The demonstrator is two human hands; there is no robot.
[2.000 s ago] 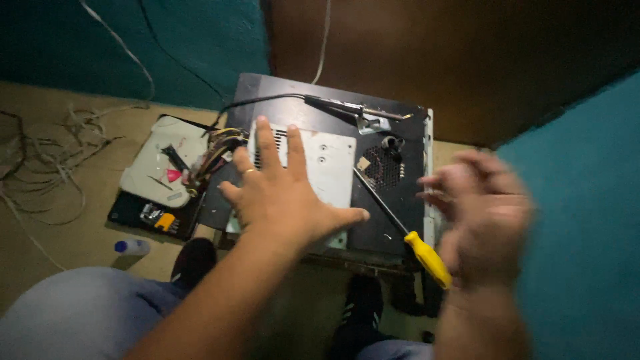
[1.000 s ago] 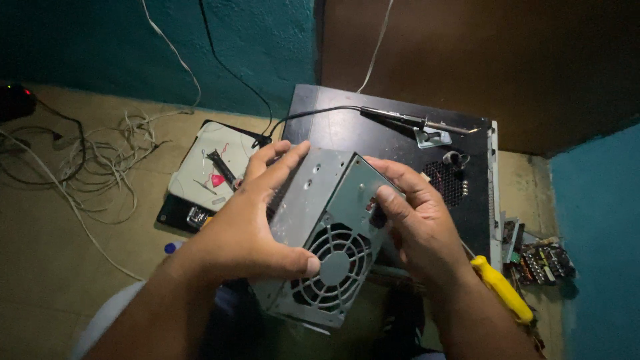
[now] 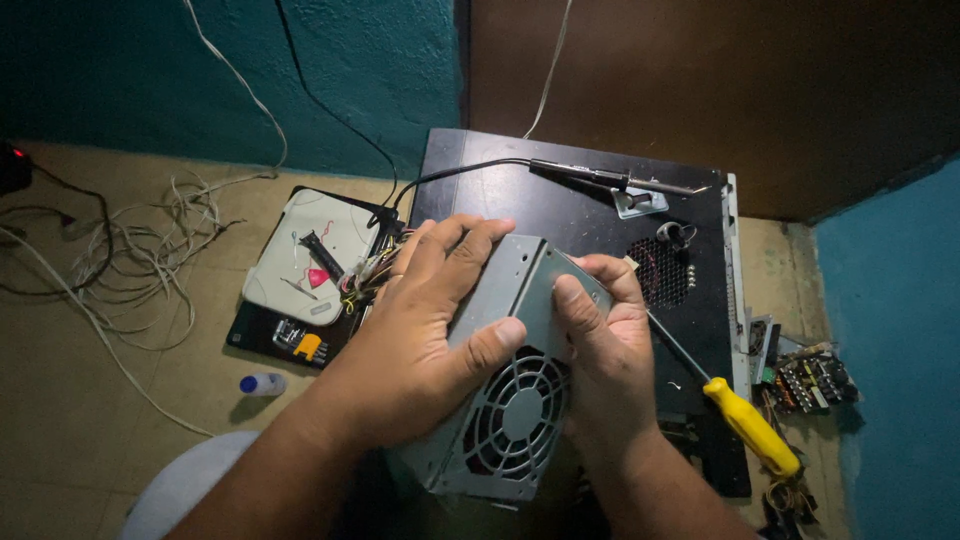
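Note:
A grey metal computer power supply (image 3: 487, 300) is held tilted between both hands, its round fan grille facing up toward me. My left hand (image 3: 442, 330) spreads over the left side of the casing, thumb near the grille. At the upper right corner, my right hand (image 3: 607, 337) grips the casing, its thumb on the face with the grille. Bundled coloured wires (image 3: 371, 274) show beyond my left fingers. A screwdriver with a yellow handle (image 3: 750, 427) lies to the right of my right hand, its shaft on the black panel.
A black computer case panel (image 3: 487, 180) bears a soldering iron (image 3: 585, 174) on a small stand (image 3: 640, 201). Left are a white plastic case (image 3: 277, 255), a hex key set (image 3: 306, 345), a small bottle (image 3: 262, 385) and tangled cables (image 3: 142, 262). Circuit boards (image 3: 810, 379) lie at the right.
Two seconds ago my left hand was spread over the metal casing lying on the panel and my right hand was raised apart from it. Since then both hands have taken hold of it and tilted it up.

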